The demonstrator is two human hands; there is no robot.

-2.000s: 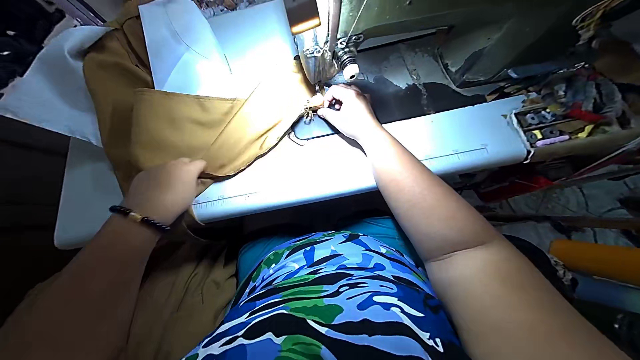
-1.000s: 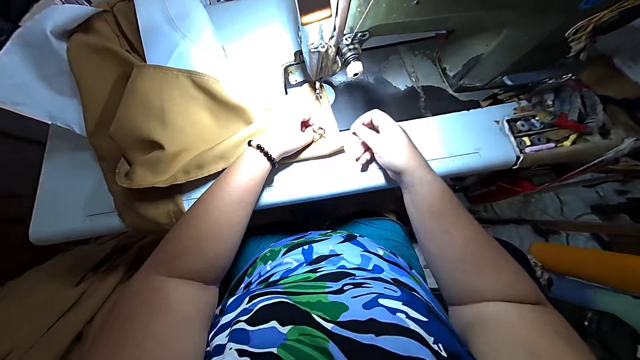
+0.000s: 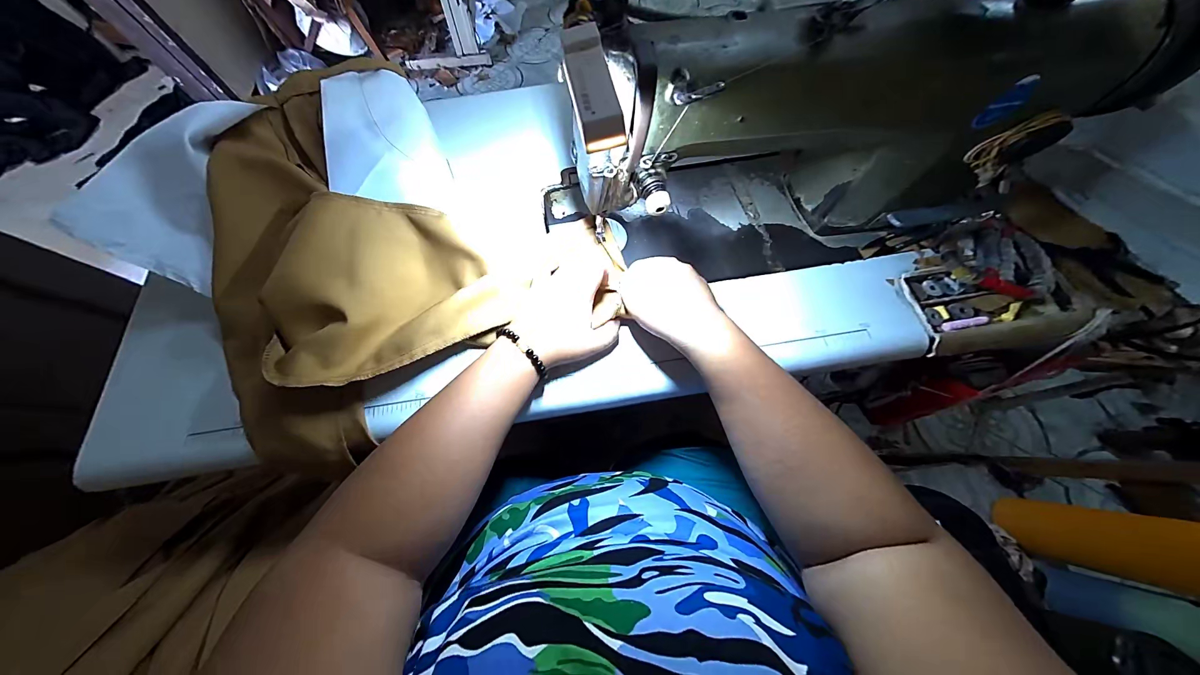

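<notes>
Brown fabric (image 3: 375, 272) with a stitched edge lies over the left of the sewing table, its narrow end running to the needle area of an industrial sewing machine (image 3: 806, 103). My left hand (image 3: 567, 314), with a dark bead bracelet at the wrist, grips the fabric's end just in front of the presser foot (image 3: 601, 225). Against its fingertips is my right hand (image 3: 670, 300), fingers closed on the same end of the cloth. Glare from the machine's lamp (image 3: 592, 89) washes out part of the cloth and the left hand. White fabric (image 3: 370, 131) lies behind the brown piece.
A tray (image 3: 937, 347) holding bobbins and small items is set in the table's right end. The white table (image 3: 806, 309) has its front edge close to my body. More brown cloth (image 3: 159, 572) hangs at lower left. An orange roll (image 3: 1097, 544) is at lower right.
My left hand moved right from the cloth's left part to its end near the needle. My right hand, apart from the left one second ago, now meets it at the cloth.
</notes>
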